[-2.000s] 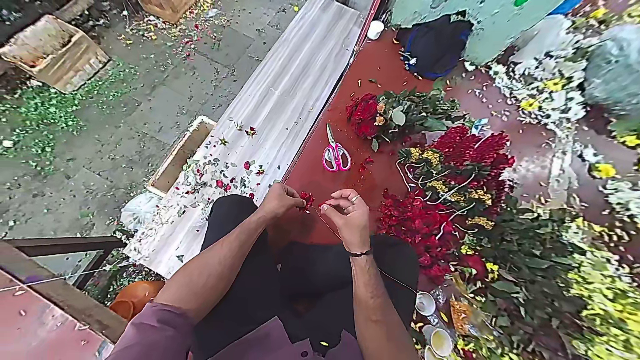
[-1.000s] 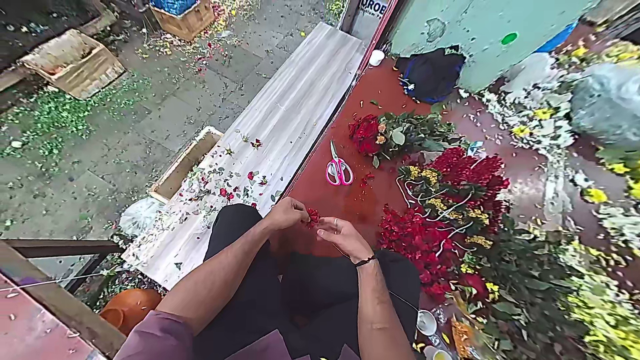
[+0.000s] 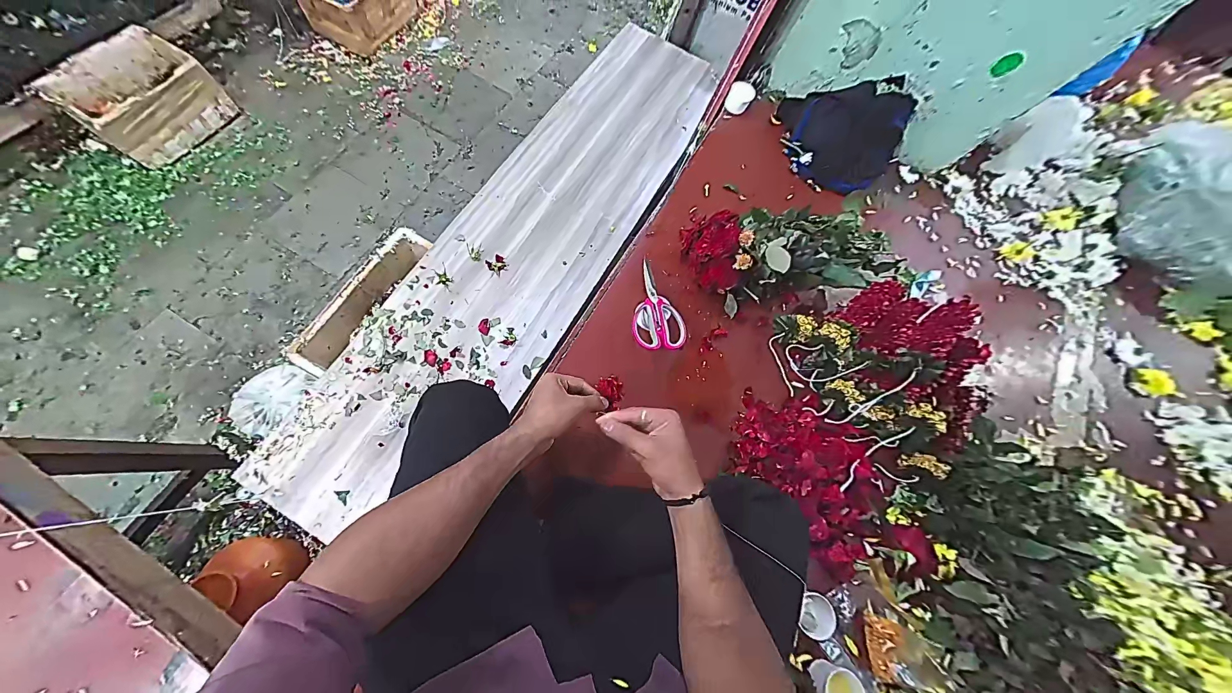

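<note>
My left hand (image 3: 560, 409) pinches a small red flower (image 3: 609, 389) between its fingertips above the red surface. Close beside it is my right hand (image 3: 656, 445), with thumb and forefinger pinched together just below the flower; a thin thread (image 3: 760, 551) trails past my right wrist, and whether the fingertips hold it is too small to tell. Pink-handled scissors (image 3: 658, 322) lie ahead of my hands, points away from me. To the right are heaps of red flowers (image 3: 804, 462) with yellow clusters and white strings (image 3: 890, 392). A bunch of red flowers with green leaves (image 3: 717, 252) lies beyond the scissors.
A pale wood-patterned board (image 3: 577, 173) with scattered petals runs along the left. Dark cloth (image 3: 847, 135) and a white cup (image 3: 739, 97) lie at the far end. Cups (image 3: 818, 616) stand near my right knee. White and yellow flowers (image 3: 1145, 577) spread at the far right.
My hands were close together at the red flower a second ago; now my right hand is slightly apart, lower and to the right of it. The scissors have stayed put.
</note>
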